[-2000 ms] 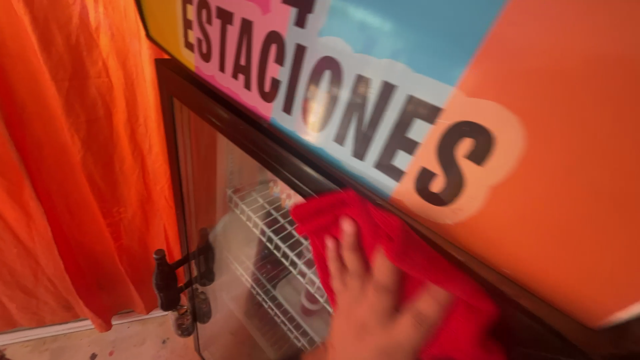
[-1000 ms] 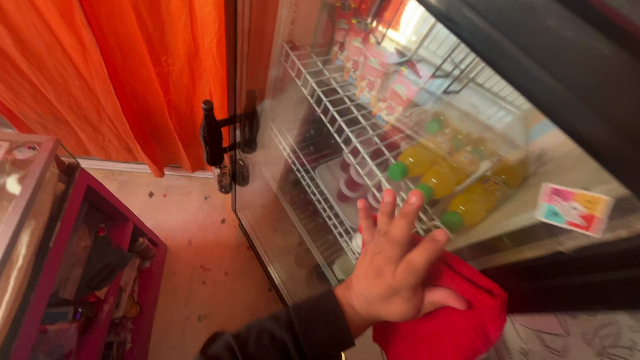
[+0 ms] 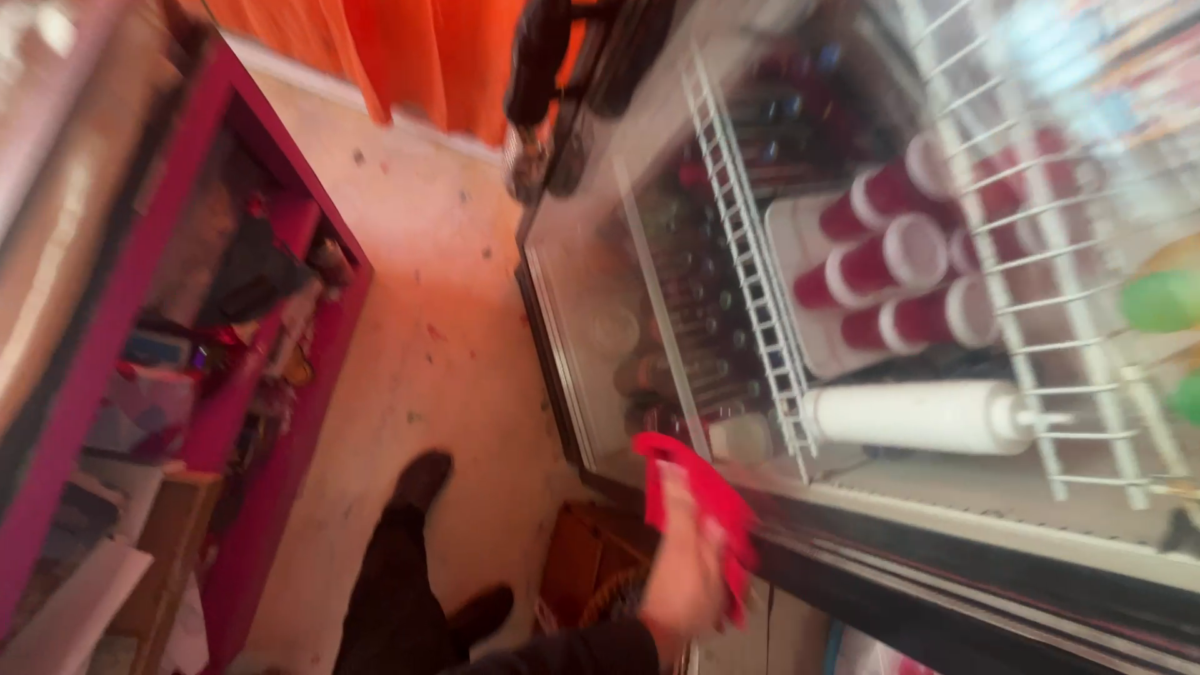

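Observation:
My left hand point(image 3: 689, 572), blurred by motion and in a dark sleeve, holds a bright red cloth point(image 3: 717, 506) against the lower part of a display fridge's glass door point(image 3: 600, 375). The cloth lies near the dark bottom frame point(image 3: 844, 553), partly covered by my fingers. Behind the glass, close to the cloth, are a white wire shelf point(image 3: 750, 272), dark red cups with white lids point(image 3: 891, 253), a white squeeze bottle point(image 3: 914, 417) and dark bottles point(image 3: 698, 319). My right hand is not in view.
A dark door handle point(image 3: 539, 66) stands out at the top. To the left is a magenta shelf unit point(image 3: 309, 441) filled with mixed items. An orange curtain point(image 3: 422, 56) hangs behind. My shoe point(image 3: 422, 478) is on the floor point(image 3: 441, 375), near a brown box point(image 3: 591, 562).
My left hand and the red cloth have moved down the fridge, from beside its sign to the lower glass. The spread fingers seen a second ago are now over the cloth. The view has tilted down.

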